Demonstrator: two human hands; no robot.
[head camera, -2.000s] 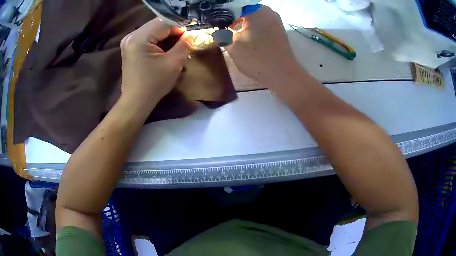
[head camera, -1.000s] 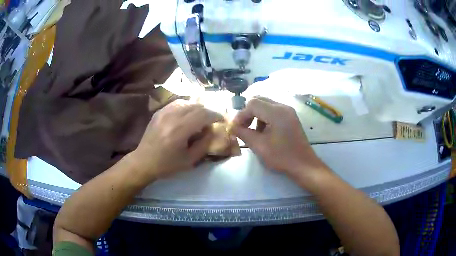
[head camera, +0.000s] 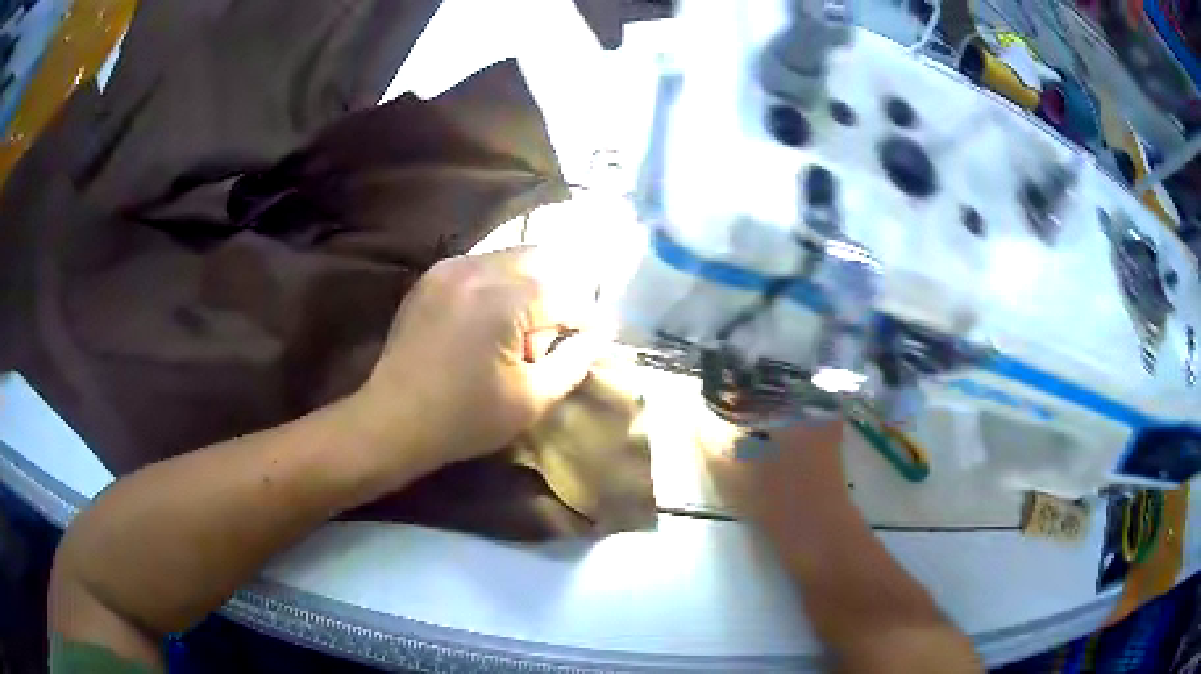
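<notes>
Brown cloth (head camera: 316, 290) lies bunched and folded at the left of the sewing machine (head camera: 909, 198), with its near corner golden under the lamp. My left hand (head camera: 461, 356) is beside the needle area with thumb and fingers closed on the cloth. My right hand (head camera: 777, 461) is at the right, largely hidden under the machine head and blurred; its fingers and anything in them cannot be made out. The needle and presser foot are lost in glare.
Green-handled snips (head camera: 892, 448) lie on the machine bed, partly hidden. A tan printed label (head camera: 1055, 515) lies at the right. Yellow-green loops (head camera: 1141, 527) are beyond it. A measuring tape (head camera: 329, 636) runs along the front edge. Orange tape (head camera: 59, 82) is at upper left.
The view has shifted and tilted, so the machine appears larger and further right. My hands have moved apart; my right hand is now mostly behind the machine head. The cloth corner is spread flatter.
</notes>
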